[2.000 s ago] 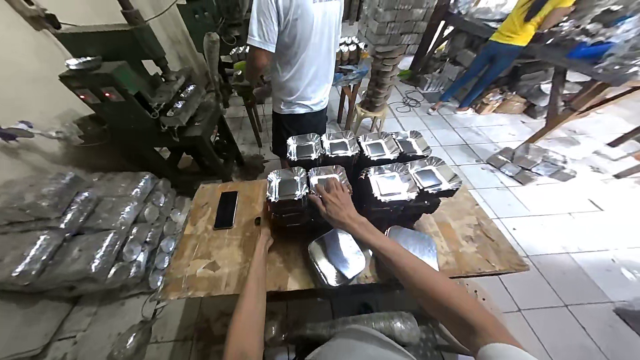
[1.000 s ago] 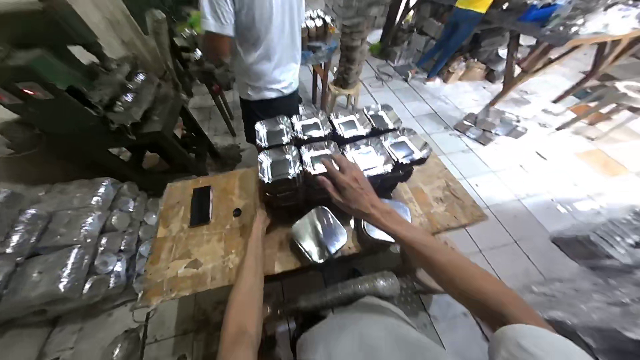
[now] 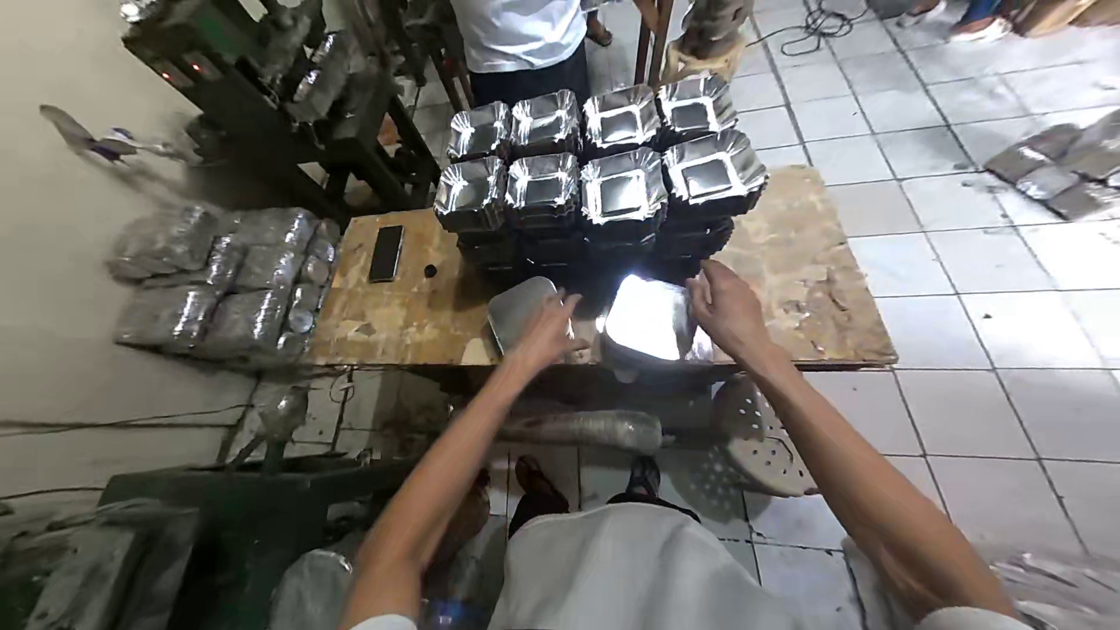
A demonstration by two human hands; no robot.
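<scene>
On the wooden table (image 3: pixel 394 328), stacks of square foil trays (image 3: pixel 623 188) with crimped rims stand in two rows. In front of them lie two piles of flat foil sheets with rounded corners. My left hand (image 3: pixel 547 331) rests over the right part of the left pile (image 3: pixel 516 306), fingers apart. My right hand (image 3: pixel 728 306) is at the right edge of the bright right pile (image 3: pixel 646 317), thumb and fingers close together; whether a sheet is between them cannot be told.
A phone (image 3: pixel 386 254) and a small black cap (image 3: pixel 430 271) lie on the table's left. Wrapped bundles (image 3: pixel 254 289) are piled at left, below a green machine (image 3: pixel 210 70). A person in a white shirt (image 3: pixel 521 35) stands behind the stacks. A perforated stool (image 3: pixel 766 437) is below the table.
My right hand has moved from the front row of trays to the right sheet pile. My left hand has moved from the table beside the stacks onto the left pile. The view has tilted down.
</scene>
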